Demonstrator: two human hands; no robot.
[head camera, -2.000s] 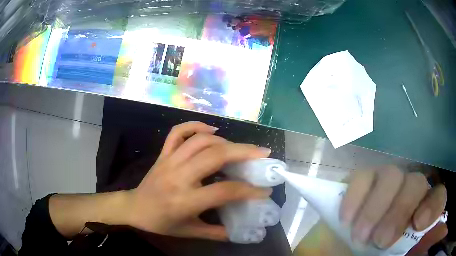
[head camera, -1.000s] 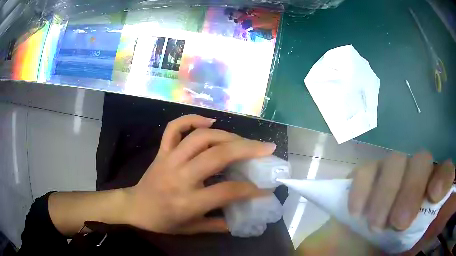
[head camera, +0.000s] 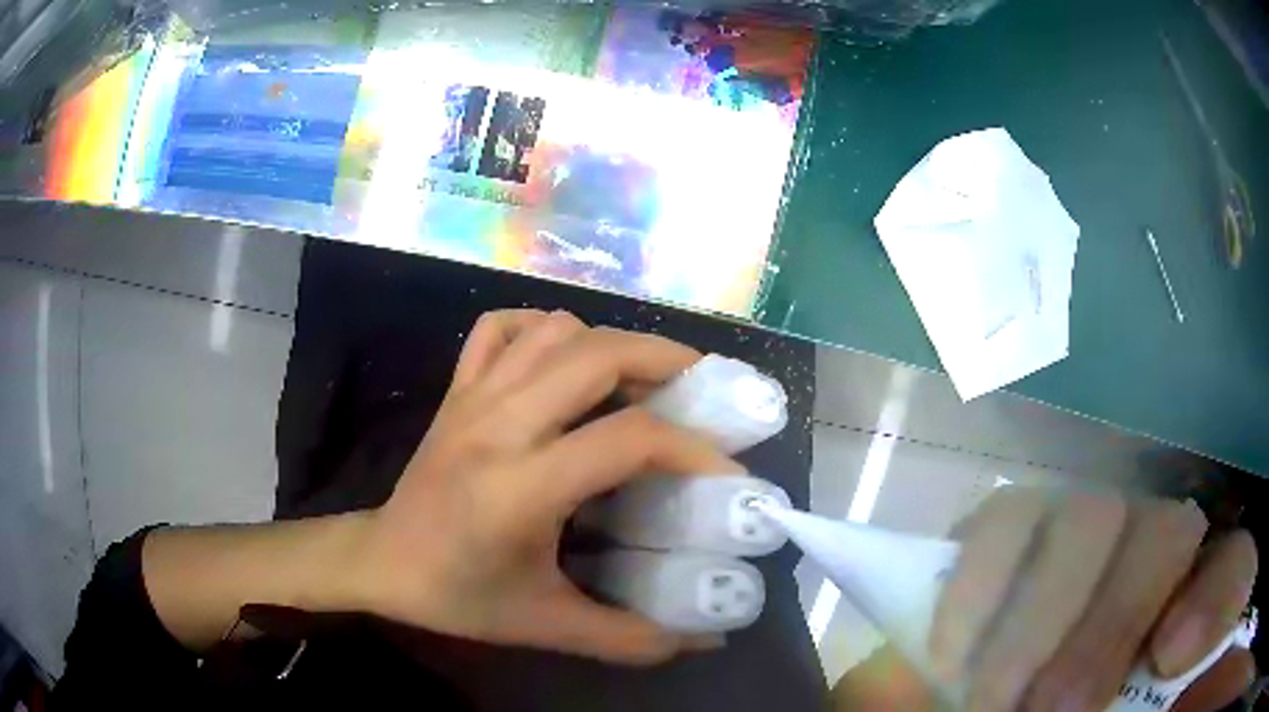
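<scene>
My left hand (head camera: 515, 487) holds three white plastic housings (head camera: 689, 512) over the dark cloth (head camera: 369, 376), their rounded ends with small holes facing right. The upper housing is spread apart from the lower two, which lie side by side. My right hand (head camera: 1092, 598) is closed around a white dispensing cone (head camera: 877, 563) with some lettering at its wide end. The cone's tip is at the end of the middle housing, at a small recess. The housings' left ends are hidden by my left hand.
On the green mat (head camera: 863, 181) lie folded white paper (head camera: 985, 257), a thin swab (head camera: 1166, 276) and scissors (head camera: 1233, 216) at the right. A shiny holographic sheet (head camera: 265, 132) lies along the table edge at the left, with clear plastic (head camera: 459, 11) behind. Pale floor (head camera: 139, 334) shows below.
The housings have spread, with the upper one now apart from the others. The cone's tip has moved from the upper housing's end to the middle one's. The view has shifted slightly.
</scene>
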